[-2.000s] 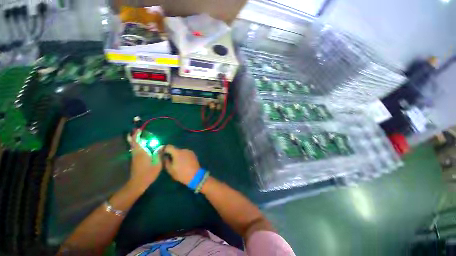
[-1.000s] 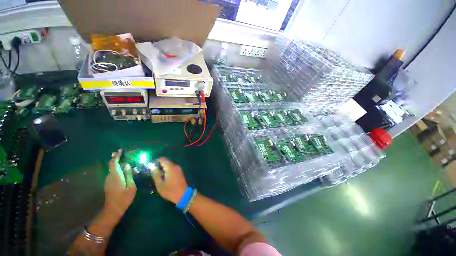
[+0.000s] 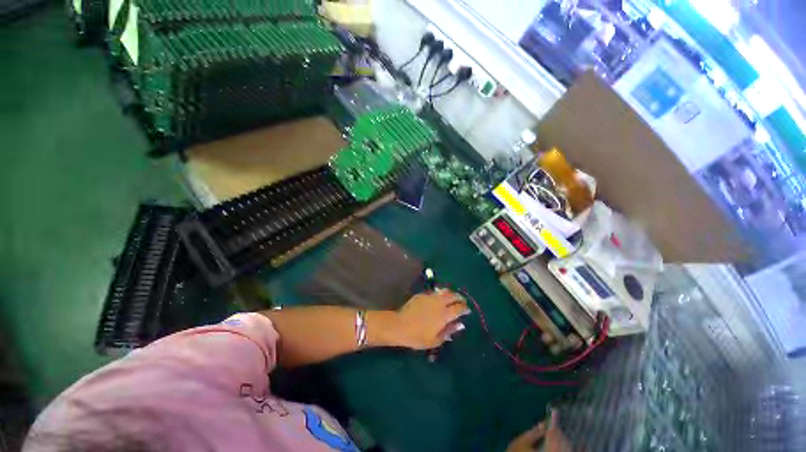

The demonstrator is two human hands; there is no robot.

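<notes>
My left hand, with a silver bracelet, is low over the dark green mat. Its fingers are curled, with small pale bits at the fingertips; whether it holds anything is unclear. The power lead's small white plug end shows just beyond the hand, and its thin red wire curves to the bench meter. My right hand is cut off by the bottom edge, beside the blurred clear trays of green boards. Its grip is hidden. No lit board is visible.
A brown-grey plate and dark phone lie beyond my left arm. Green board panels rest by the black rack. A power supply with red digits stands under a parts box. More panels stand upper left.
The view has swung left, showing the racks and panels. The hands have moved apart, my right hand going over to the trays. The glowing green board is no longer visible between them.
</notes>
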